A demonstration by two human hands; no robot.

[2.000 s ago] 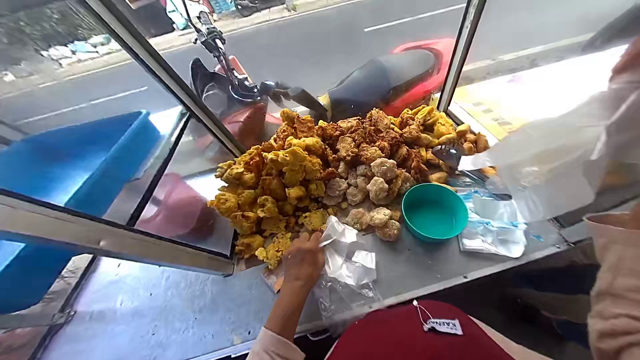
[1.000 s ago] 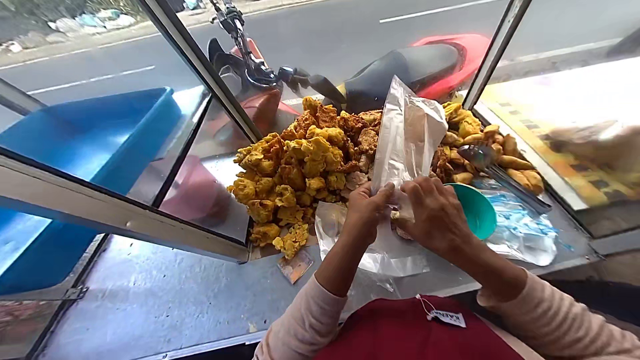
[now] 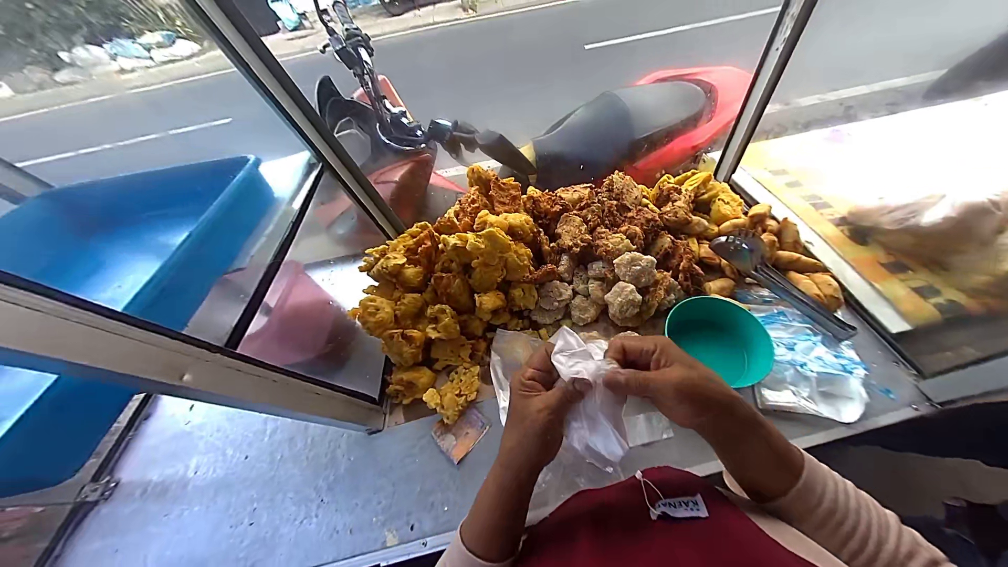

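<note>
Both my hands pinch a thin white plastic bag (image 3: 594, 413) in front of my chest. My left hand (image 3: 537, 409) grips its left side, and my right hand (image 3: 669, 376) holds its upper right edge. Clear plastic sheets lie under and behind it on the counter. Just beyond is a heap of fried snacks: yellow battered fritters (image 3: 453, 276) at the left, browner fritters (image 3: 587, 216) in the middle, pale round pieces (image 3: 624, 301) in front, and smooth oblong ones (image 3: 803, 264) at the right. A green plastic bowl (image 3: 720, 340) stands right of my right hand.
Metal tongs (image 3: 787, 287) rest on the heap's right edge, above a stack of plastic bags (image 3: 815, 366). A small printed paper (image 3: 460, 435) lies on the metal counter (image 3: 299, 480). Glass panels with metal frames (image 3: 756, 87) enclose the food. Outside them are a blue tub (image 3: 213, 236) and a motorcycle (image 3: 630, 126).
Two seconds ago my left hand was at the front of the yellow fritters. A tall translucent bag stood upright at my hands one second ago; now they hold a crumpled white bag lower down.
</note>
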